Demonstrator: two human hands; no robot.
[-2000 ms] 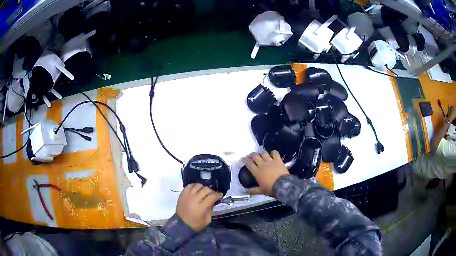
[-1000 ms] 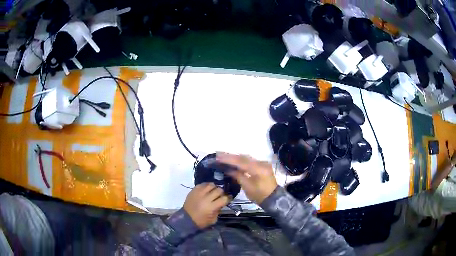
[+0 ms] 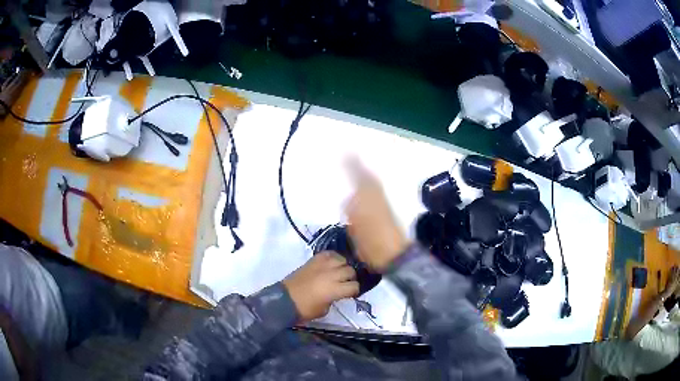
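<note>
A black round unit [image 3: 328, 239] lies on the white sheet near the front edge, with a black cable [image 3: 282, 175] running up from it. My left hand [image 3: 322, 286] grips the unit's near side. My right hand [image 3: 373, 223] is blurred, over the unit's right side; it hides much of the unit, and I cannot tell whether it holds a part. Pale thin wires or small parts [image 3: 365, 309] lie just below the unit.
Black shells [image 3: 485, 223] are piled to the right. A white housing [image 3: 108, 128] with cables and red-handled pliers [image 3: 67, 212] are on the orange-taped area at left. White camera units [image 3: 485, 102] stand behind on the green mat. Parts of other people show at both sides.
The view has turned. My right hand first rested on a black shell right of the unit, then moved left over the unit. My left hand has stayed on the unit.
</note>
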